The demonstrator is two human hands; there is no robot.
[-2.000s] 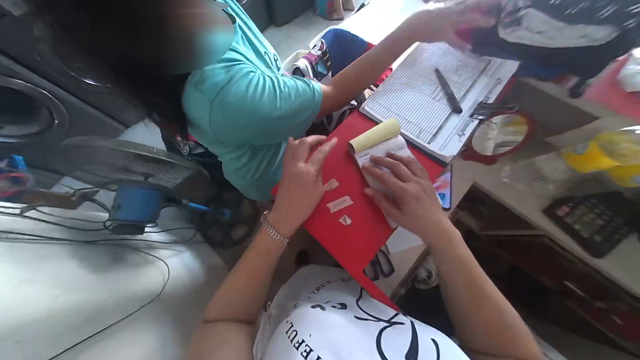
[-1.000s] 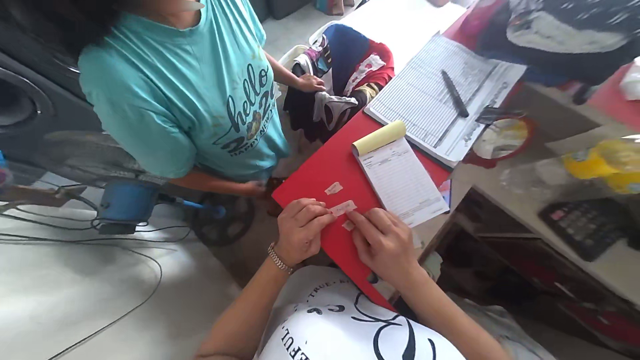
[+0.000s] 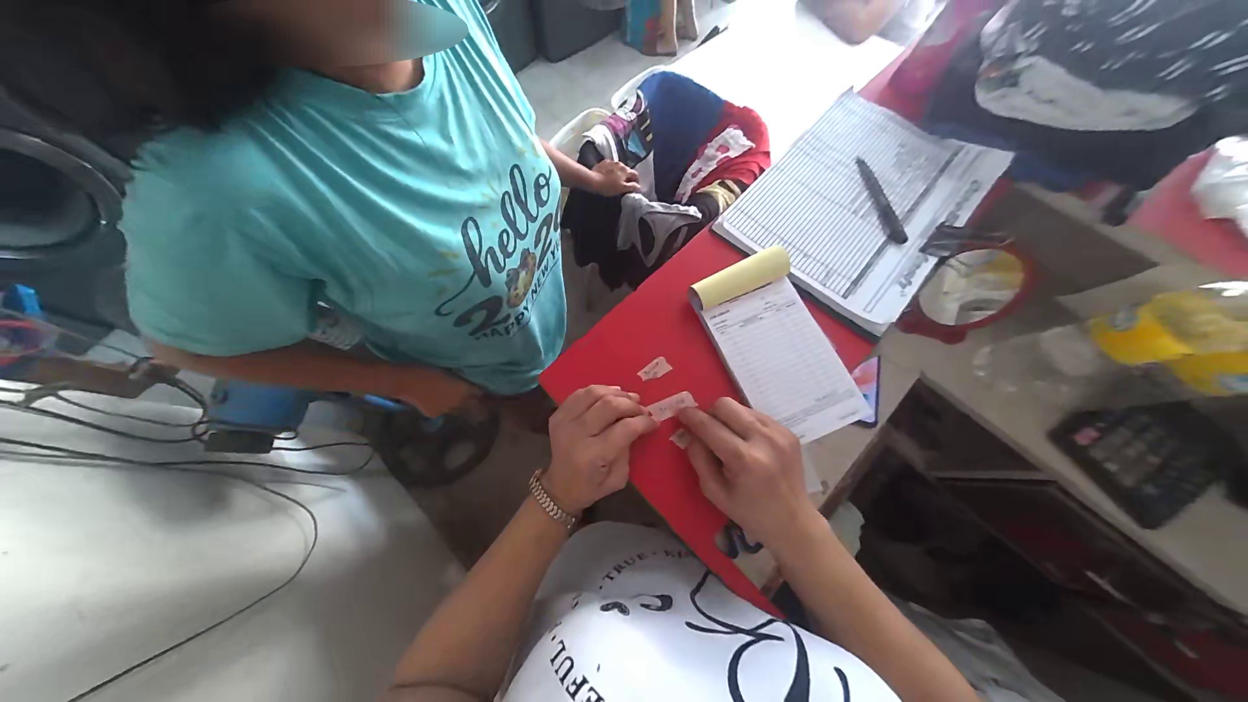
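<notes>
Between my two hands is a small paper slip (image 3: 672, 406) bearing writing, over the red tabletop (image 3: 624, 336). My left hand (image 3: 597, 444), with a metal-band watch or bracelet at the wrist, pinches its left end. The fingers of my right hand (image 3: 746, 458) hold its right end. Another small slip (image 3: 654, 369) lies just above, and a third (image 3: 682, 438) is partly covered by my right fingers. Right of them lies a receipt pad (image 3: 785, 361) with its yellow cover sheet (image 3: 743, 277) folded back. Beyond it a pen (image 3: 881, 200) rests on a ruled record sheet (image 3: 829, 185).
A person in a teal shirt (image 3: 390, 214) stands at the left, one hand on a basket of clothes (image 3: 673, 146). At the right are a roll of tape (image 3: 973, 288), a calculator (image 3: 1141, 458) and a yellow-labelled plastic bottle (image 3: 1170, 341). Cables (image 3: 292, 575) run along the floor.
My right hand has left the receipt pad, and both hands have come together at the middle slip. The person in teal has straightened and withdrawn an arm from over the table.
</notes>
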